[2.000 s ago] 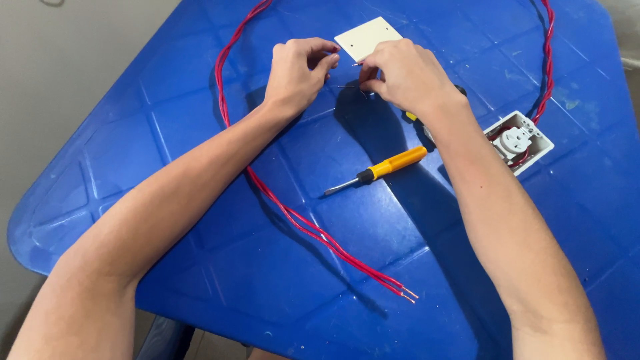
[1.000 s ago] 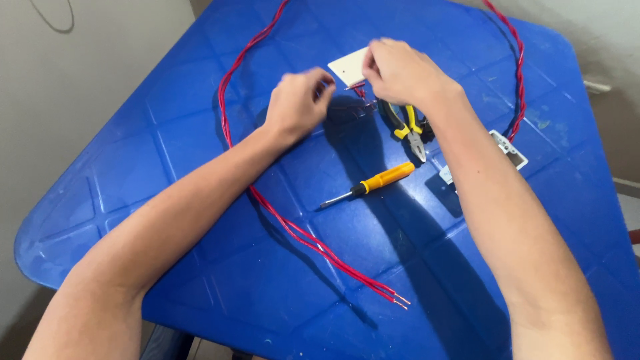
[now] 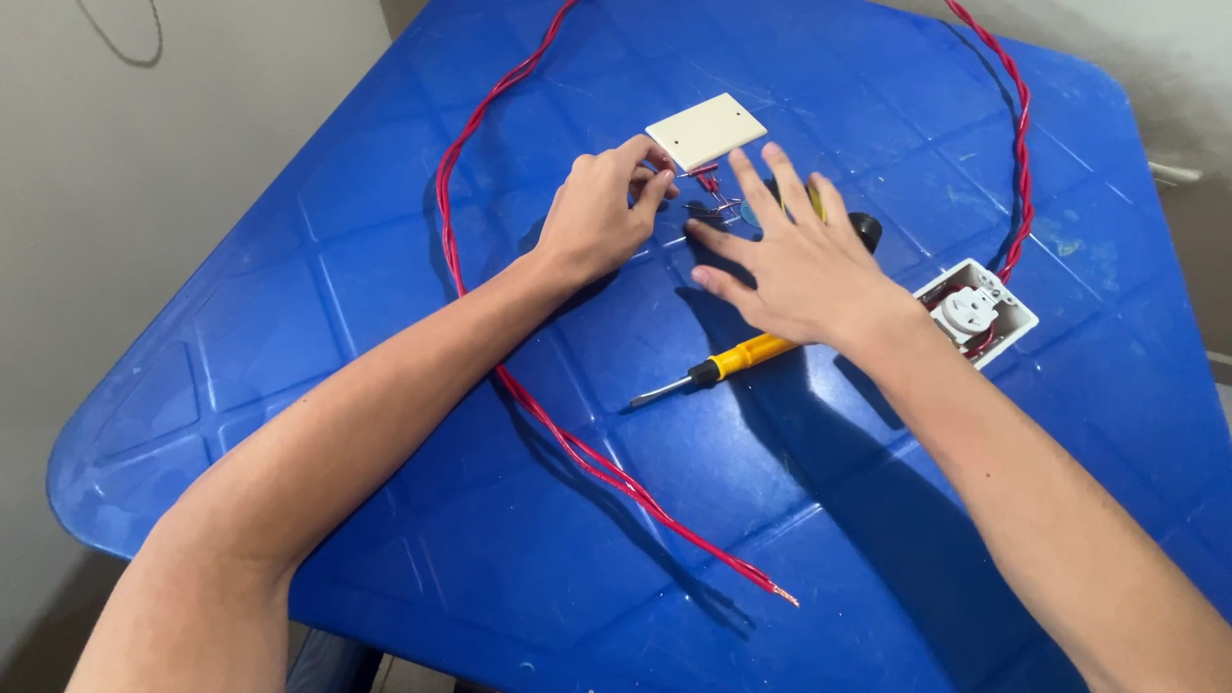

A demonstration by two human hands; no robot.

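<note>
My left hand [image 3: 616,197] is at the near left corner of a cream cover plate [image 3: 707,130], thumb and fingertips close together; whether something small is pinched there cannot be told. Small red wire scraps and thin metal pieces [image 3: 710,192] lie between my two hands. My right hand [image 3: 794,245] is spread flat with fingers apart, over pliers [image 3: 869,231] that it mostly hides. A yellow-handled screwdriver [image 3: 736,361] lies below it, its handle end hidden. Beyond my right wrist sits a white electrical box with a round socket [image 3: 972,308], partly covered by the forearm.
Twisted red wires [image 3: 448,212] curve down the left, pass under my left forearm and end in bare copper near the front. Another twisted red pair [image 3: 1023,164] runs from the box to the far edge. Everything lies on a blue plastic table [image 3: 269,318].
My right hand has come away from the cover plate and opened over the pliers, which lay uncovered one second ago. My left hand has moved closer to the plate and scraps.
</note>
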